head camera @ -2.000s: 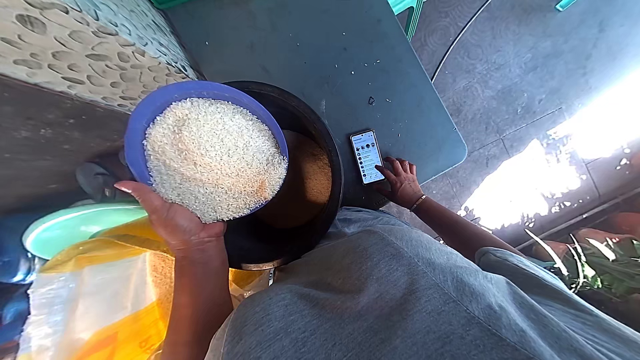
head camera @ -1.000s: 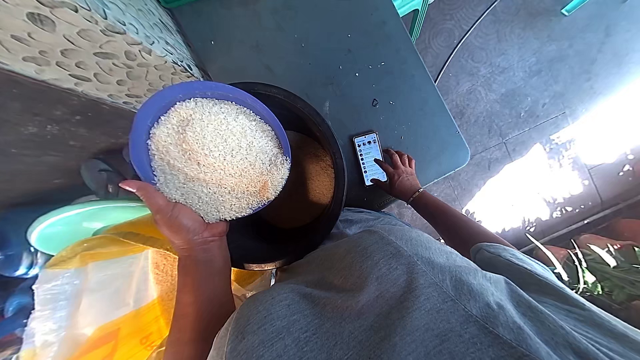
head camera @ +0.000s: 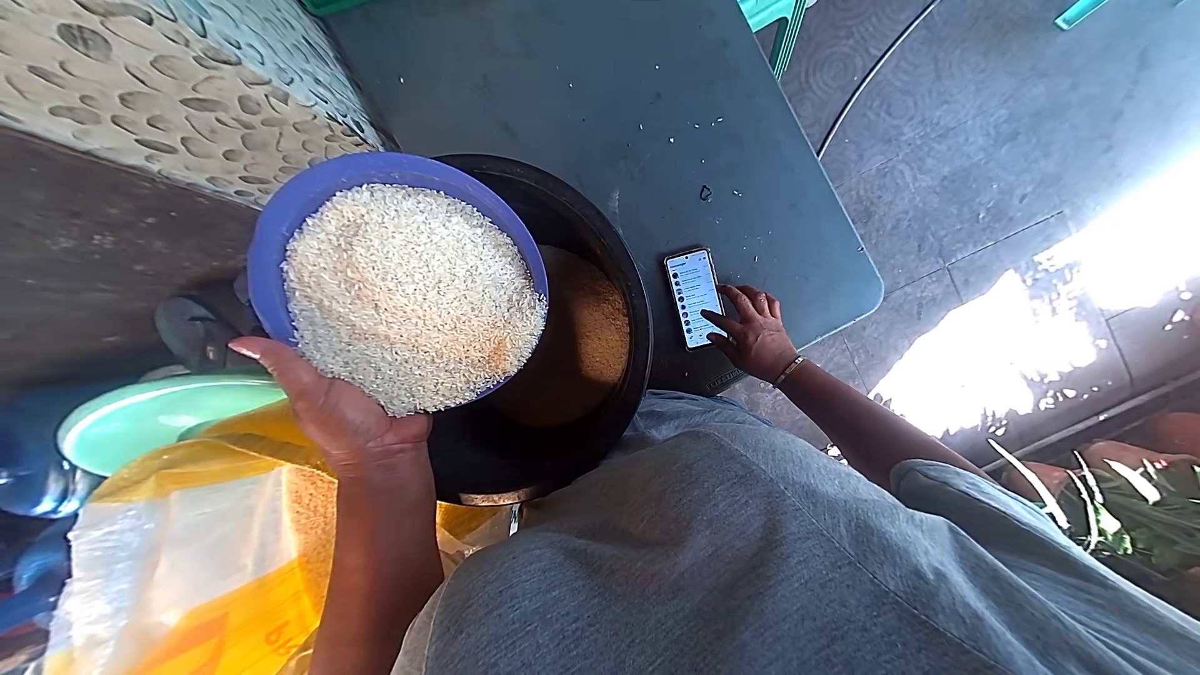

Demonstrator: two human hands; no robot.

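My left hand [head camera: 342,403] holds a blue plastic bowl [head camera: 272,248] by its near left side, thumb at the rim and the other fingers hidden below. White rice grains [head camera: 403,291], with a brownish tinge in places, fill the bowl. It is over the left part of a large black round tub [head camera: 639,347], in which brown granular material [head camera: 600,328] lies. On the grey table right of the tub lies a smartphone [head camera: 694,295] with a lit screen. My right hand [head camera: 755,333] is at the phone's lower right, fingers spread, one fingertip over the screen.
The grey table [head camera: 525,84] bears scattered grains. A yellow and clear plastic sack [head camera: 216,553] and a light green basin [head camera: 169,417] stand at the lower left. A pebbled wall [head camera: 169,103] is at the upper left. Green plastic furniture [head camera: 778,23] and a dark cable [head camera: 872,70] lie beyond the table.
The fingers of my right hand have shifted a little at the phone, and the list on its screen looks different from the first frame. The bowl stays in my left hand.
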